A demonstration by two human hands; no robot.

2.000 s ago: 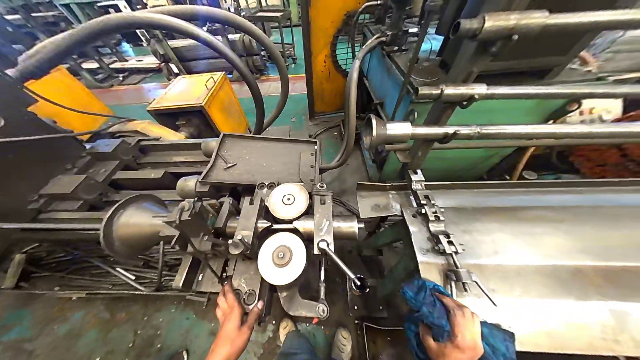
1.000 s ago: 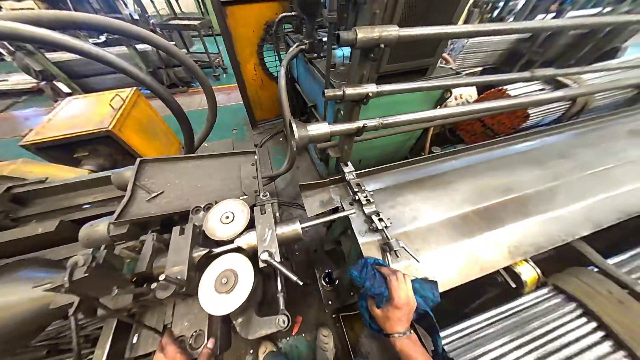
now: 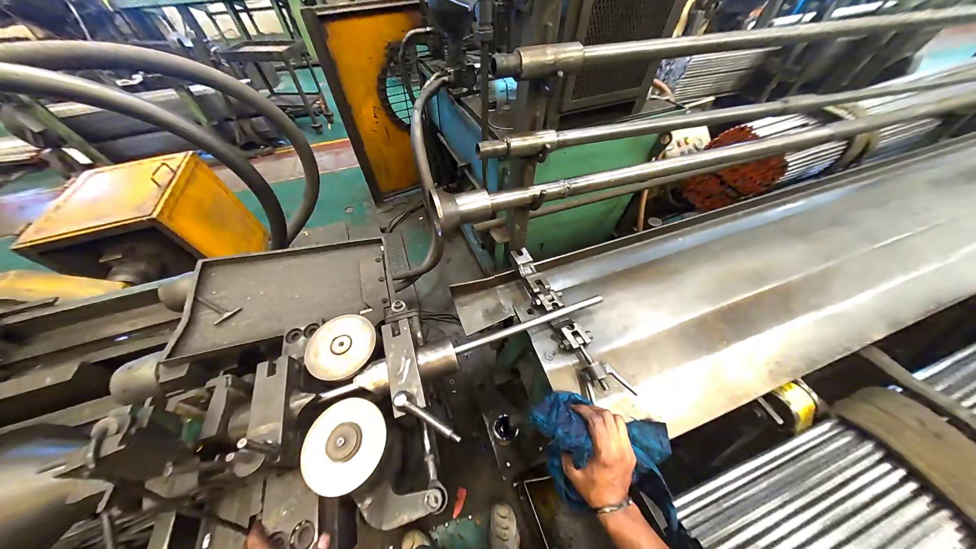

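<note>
My right hand [image 3: 604,457] is closed on a crumpled blue cloth [image 3: 564,427] beside the near end of a long sheet-metal trough [image 3: 732,305]. At the bottom edge only the fingertips of my left hand [image 3: 286,540] show, by the base of the machine; the rest is cut off. Two round pale discs [image 3: 343,446] stand on the machine, one nearer than the other. Between them a metal rod [image 3: 530,324] passes through a bushing [image 3: 437,360] and sticks out over the trough's end, above a linked metal fixture [image 3: 543,291]. A lever handle [image 3: 428,417] slants down beside the near disc.
A flat metal tray [image 3: 282,297] lies behind the discs, with a small T-shaped tool on it. Thick hoses arch over a yellow housing [image 3: 145,206] at the left. Horizontal pipes [image 3: 656,171] run above the trough. Bundled metal rods [image 3: 846,488] lie at the lower right.
The rod now sticks out farther to the right, over the trough's end. My right hand still holds the cloth. The view has swung right, and less of my left hand shows.
</note>
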